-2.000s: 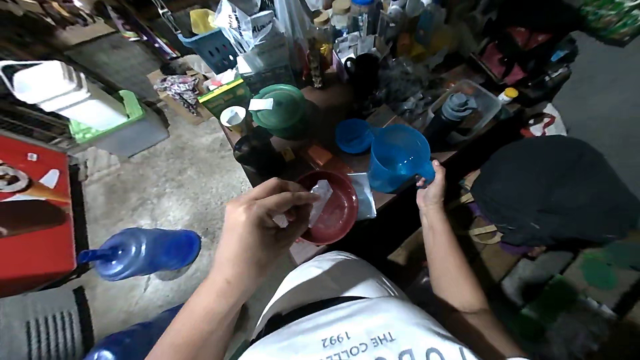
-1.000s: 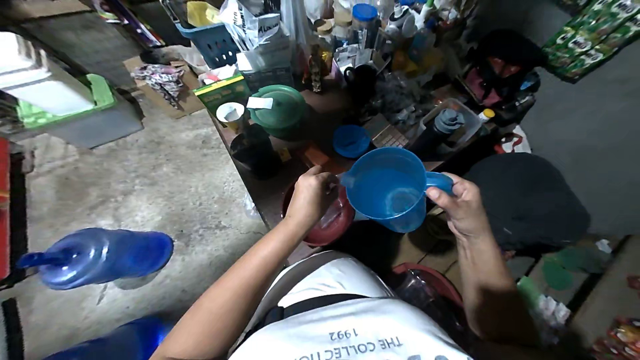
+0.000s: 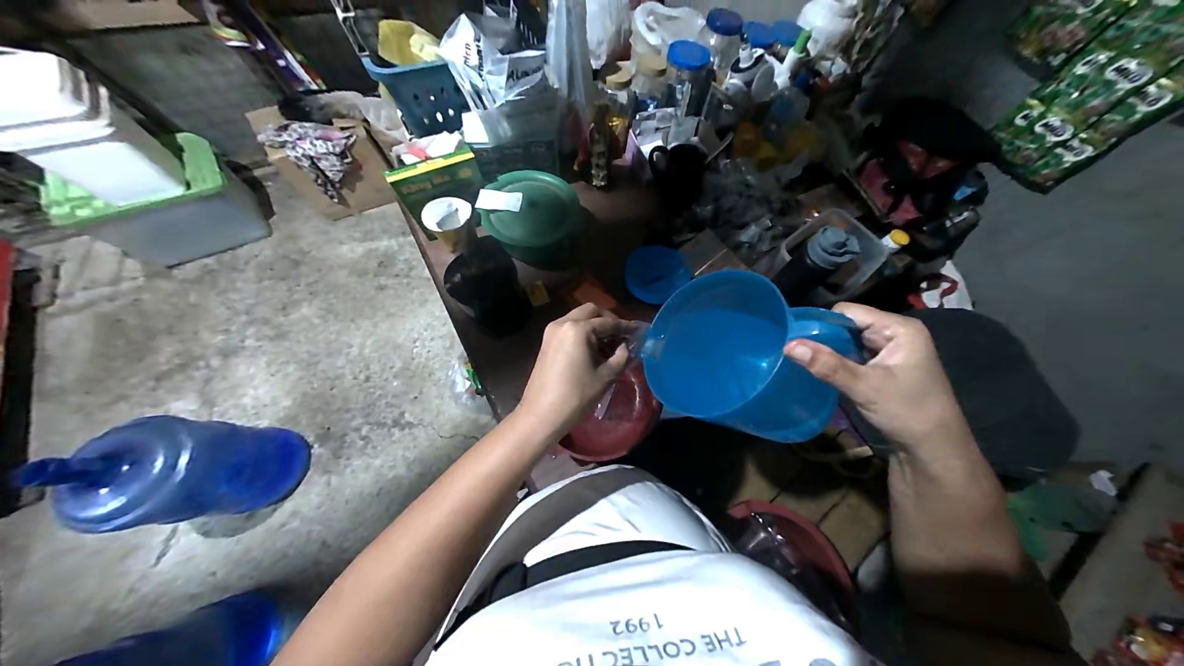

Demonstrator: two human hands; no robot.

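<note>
My right hand (image 3: pixel 879 370) grips the handle of a blue plastic pitcher (image 3: pixel 740 361), which is tilted toward my left and holds clear liquid. At the pitcher's spout, my left hand (image 3: pixel 583 356) pinches a clear plastic bag (image 3: pixel 631 340) between thumb and fingers. Whether liquid is passing into the bag cannot be told. Under the bag sits a red plastic bowl (image 3: pixel 615 421) near the table edge, partly hidden by my left hand. Behind the pitcher lies a small round blue lid or dish (image 3: pixel 657 274).
On the table (image 3: pixel 620 217) stand a green lidded container (image 3: pixel 529 217), a paper cup (image 3: pixel 448 222), a dark container (image 3: pixel 486 287) and several jars. A dark tumbler (image 3: pixel 823 259) is behind the pitcher. Large blue water bottles (image 3: pixel 185 472) lie on the floor at left.
The pitcher has gone from upright to tilted, its spout now at the bag. My left hand has moved from over the red bowl's left side to the spout. The view has shifted somewhat.
</note>
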